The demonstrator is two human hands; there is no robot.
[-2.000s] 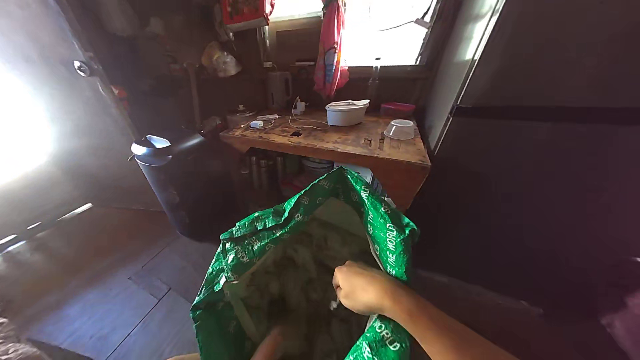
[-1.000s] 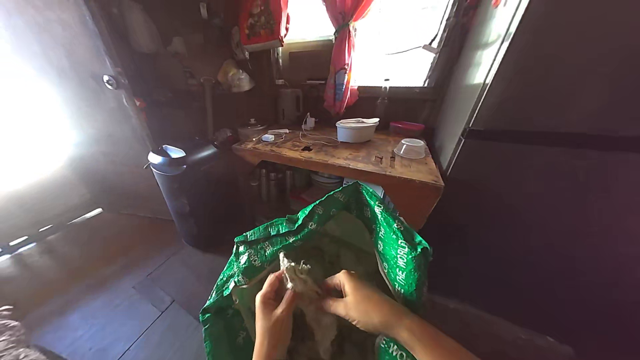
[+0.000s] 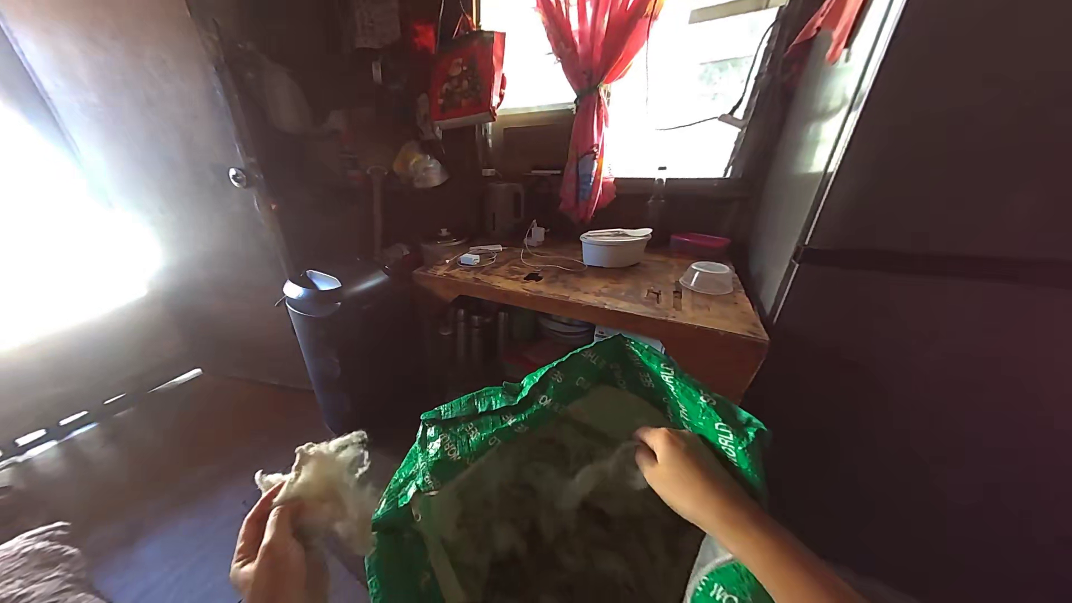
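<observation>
A green woven plastic bag (image 3: 544, 385) with white printed writing stands wide open in front of me. Loose pale fluffy fibre (image 3: 553, 494), like stuffing or raw wool, lies in its shadowed inside. My left hand (image 3: 280, 536) is outside the bag, to its left, pinching a whitish tuft of the fibre (image 3: 327, 473) between thumb and fingers. Just inside the bag's right rim, my right hand (image 3: 678, 473) has its fingers curled at a wisp of fibre; whether it grips the wisp is hard to see.
A wooden table (image 3: 536, 289) beyond the bag holds a white oval container (image 3: 615, 249), a clear plastic bowl (image 3: 708, 278) and a white cable. A dark bin (image 3: 352, 352) stands left of it, a refrigerator (image 3: 921, 352) at right. Grey-white fleecy material (image 3: 46, 565) lies at lower left.
My hands were together over the bag with fibre between them; now they are apart. The left has moved out to the left with a tuft, the right is at the bag's right side.
</observation>
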